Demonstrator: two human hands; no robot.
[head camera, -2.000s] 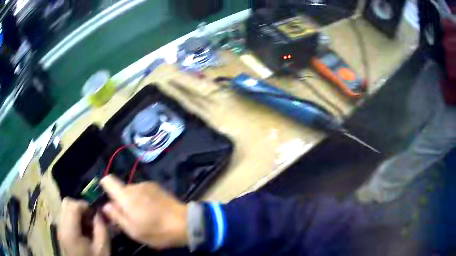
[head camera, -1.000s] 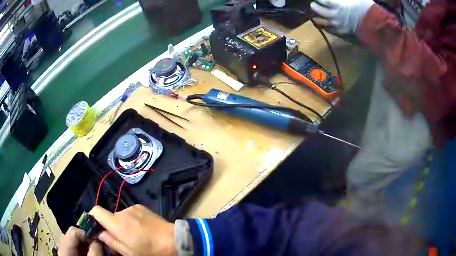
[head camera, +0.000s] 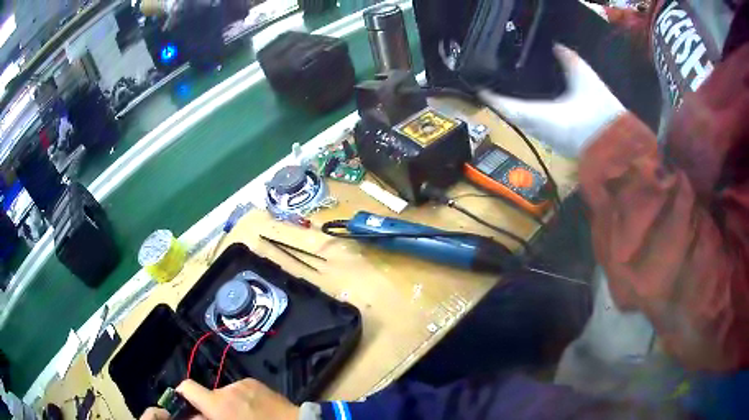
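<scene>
The opened black speaker cabinet (head camera: 320, 316) lies on the tan board as two trays. A speaker driver (head camera: 236, 297) with a silvery frame sits in the larger tray. Red wires (head camera: 195, 354) run from it to a small green circuit board (head camera: 167, 399) at the bottom edge. My right hand (head camera: 238, 402), bare with a dark blue sleeve, pinches the board and a black part beside it. My left hand (head camera: 154, 413) is mostly cut off by the bottom edge; its fingertips close on the board's near side.
Tweezers (head camera: 294, 253), a blue electric screwdriver (head camera: 411, 242), a spare driver (head camera: 294, 193), yellow tape roll (head camera: 163, 256), black power unit (head camera: 411, 152) and orange multimeter (head camera: 509, 179) lie beyond. At right, another person's white-gloved hand (head camera: 567, 107) is by a large black cabinet (head camera: 501, 41). Green conveyor behind.
The view has shifted, so the bench and my hands sit lower in the picture. The other person's gloved hand is lower, and a large black cabinet now shows beside it. My hands still hold the board.
</scene>
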